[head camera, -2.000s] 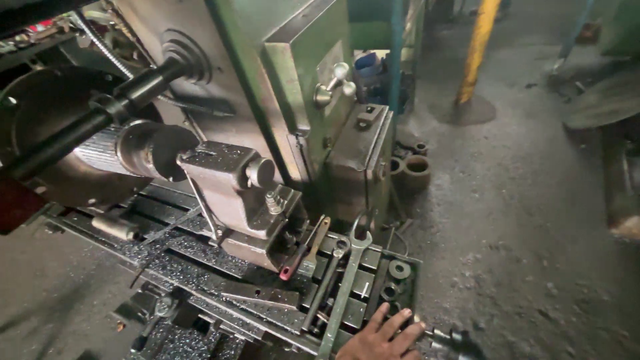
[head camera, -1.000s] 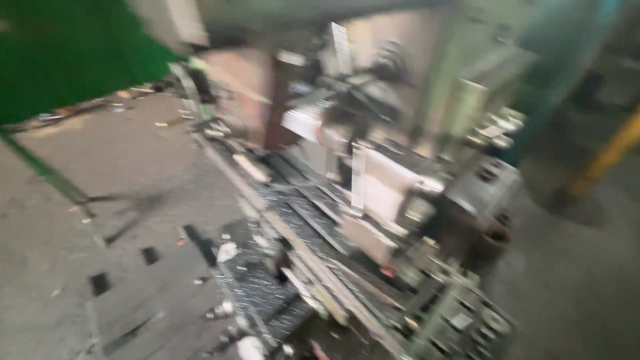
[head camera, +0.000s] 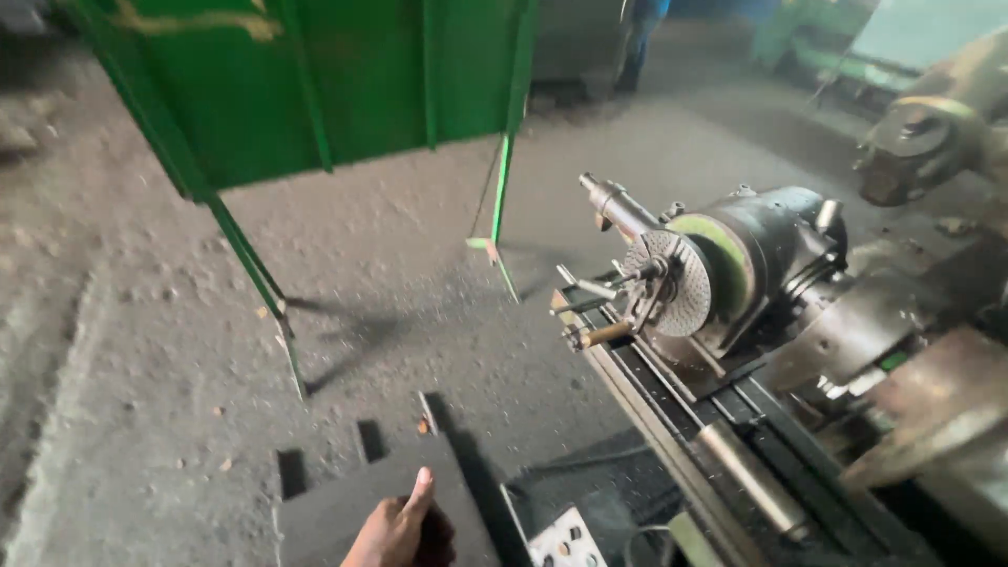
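My left hand (head camera: 398, 524) is low in the view, thumb raised and the other fingers partly curled in shadow; nothing shows in it. It appears above a dark flat plate or cover (head camera: 346, 492), and contact cannot be told. My right hand is out of view. To the right, a dividing head (head camera: 776, 228) with a perforated index plate (head camera: 693, 291) is mounted on a slotted machine table (head camera: 630, 386). Its crank has a brass-coloured handle (head camera: 605, 335). A metal cylinder (head camera: 752, 480) lies along the table, below a blurred chuck-like body (head camera: 843, 331).
A green sheet-metal screen (head camera: 362, 87) stands on thin legs (head camera: 248, 260) at upper left. A light plate with holes (head camera: 567, 539) is at the bottom edge. Part of a person in blue (head camera: 646, 35) stands far back. Another machine part (head camera: 917, 146) is at upper right.
The view has swung far left, from the tailstock and wrenches to the dividing head and green screen. A hand spread beside the wrenches two seconds ago is no longer there.
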